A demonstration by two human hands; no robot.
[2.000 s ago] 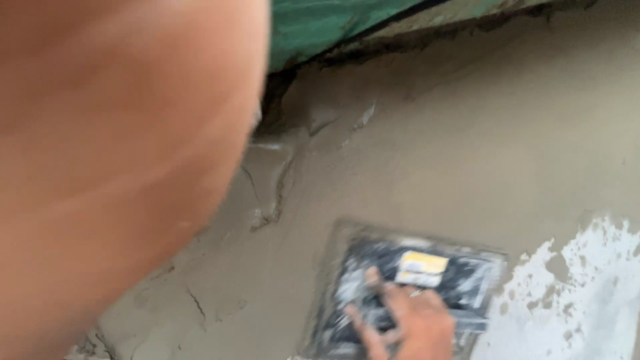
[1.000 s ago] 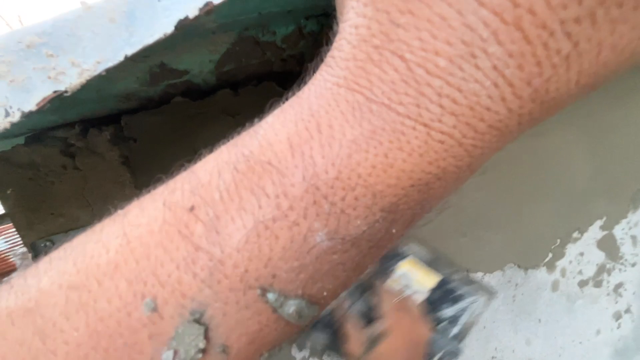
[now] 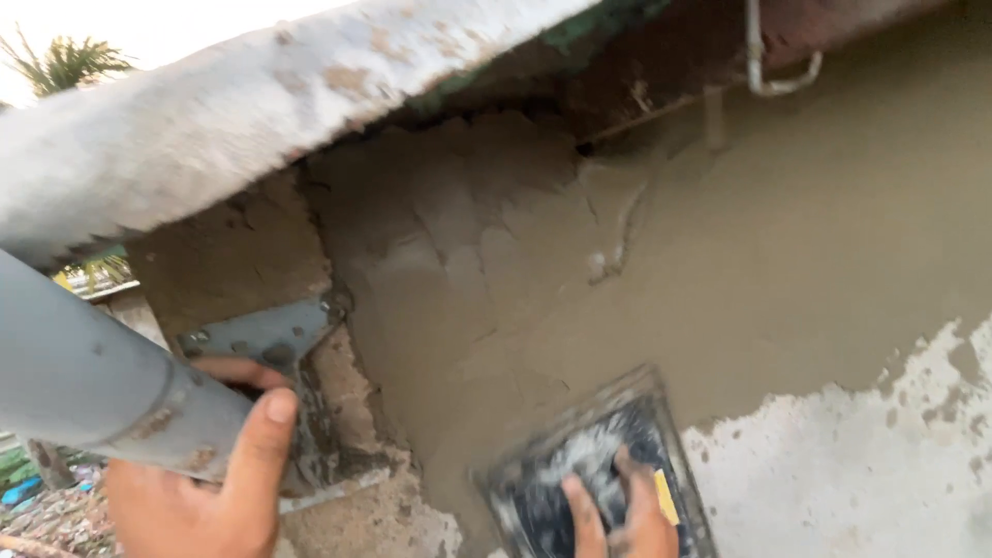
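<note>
My left hand point(image 3: 205, 480) is wrapped around a grey plastic pipe point(image 3: 116, 372) at the lower left, its thumb up along the near side and a finger behind. Under my right hand point(image 3: 628, 504), at the bottom centre, lies a black plastering float point(image 3: 589, 457) with a yellow sticker, flat on the wall and tilted. Two fingers rest on the float's back; the rest of that hand is partly cut off. Wet grey-brown mortar point(image 3: 744, 256) covers much of the wall, with ridges and cracks near the upper middle. A pale, speckled wall patch point(image 3: 852, 473) borders it at the lower right.
A weathered whitish ledge point(image 3: 232, 116) slants across the upper left. Below it, a metal bracket point(image 3: 263, 329) sits beside the pipe on the wall's edge. A bent metal hook point(image 3: 783, 85) hangs at the upper right. Rubble point(image 3: 62, 504) lies beyond, at the lower left.
The forearm that crossed the view has gone from it, and my left hand on the pipe now shows. The float has turned against the wall. The view has shifted.
</note>
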